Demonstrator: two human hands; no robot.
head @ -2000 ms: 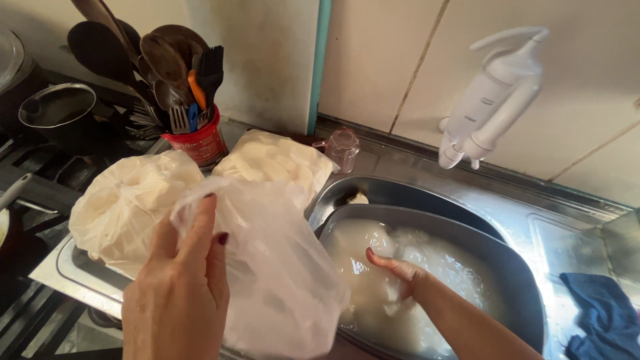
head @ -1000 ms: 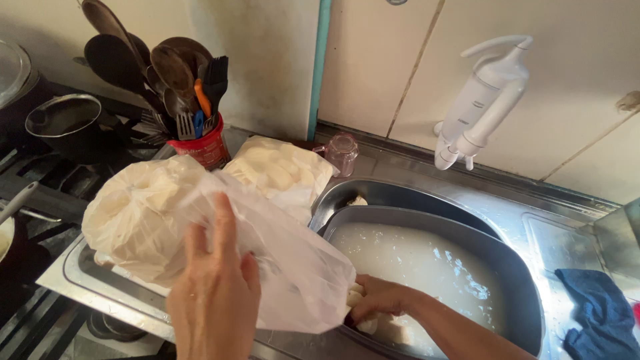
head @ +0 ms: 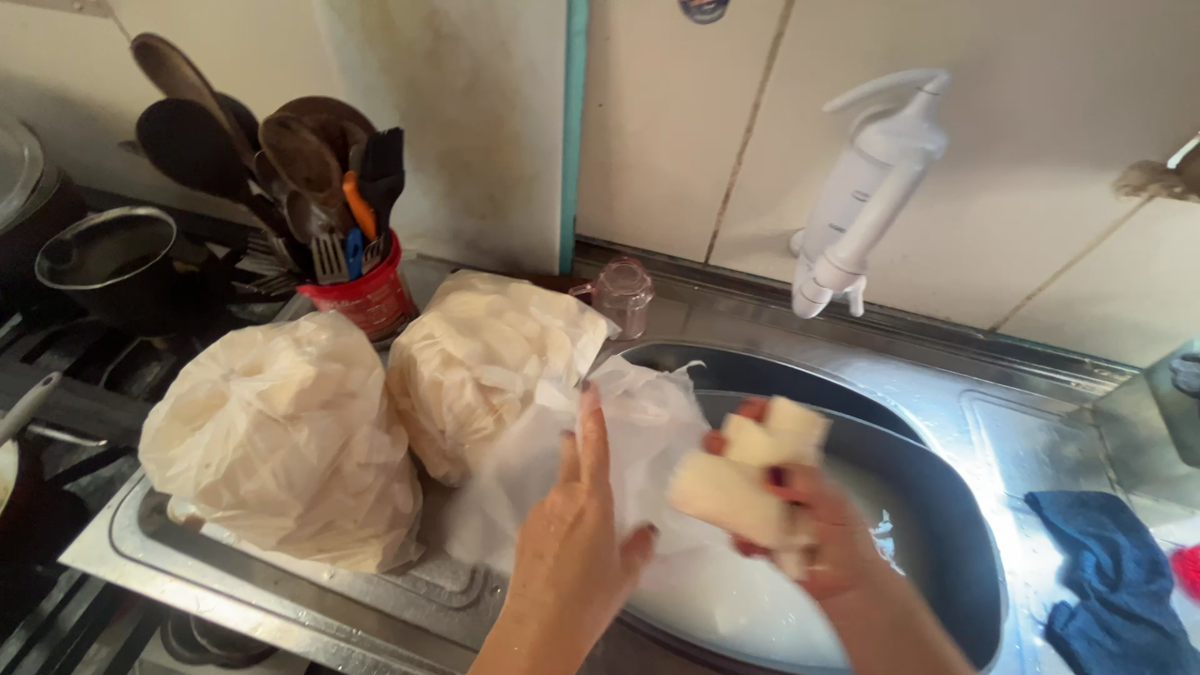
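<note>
Several pale, peeled pieces that look like cassava (head: 736, 487) are in my right hand (head: 811, 520), raised over a dark basin (head: 966, 525) of cloudy whitish water (head: 750, 605). My left hand (head: 581, 525) is at a thin, translucent plastic bag (head: 647, 412), blurred and partly over the basin's left side; its fingers are spread, and whether they pinch the bag cannot be told. Two filled plastic bags of pale pieces, one at the left (head: 281, 450) and one behind it (head: 487, 356), stand on the steel drainboard (head: 309, 600).
A red container (head: 366, 300) of utensils and a clear glass mug (head: 623, 295) stand behind the bags. The stove with a dark pot (head: 108, 253) is at left. A white tap with a filter (head: 867, 197) juts from the wall. A blue cloth (head: 1102, 572) lies right.
My right hand has come up out of the basin with pale pieces in it. My left hand has moved right, away from the filled left bag, and the thin bag has shifted right too.
</note>
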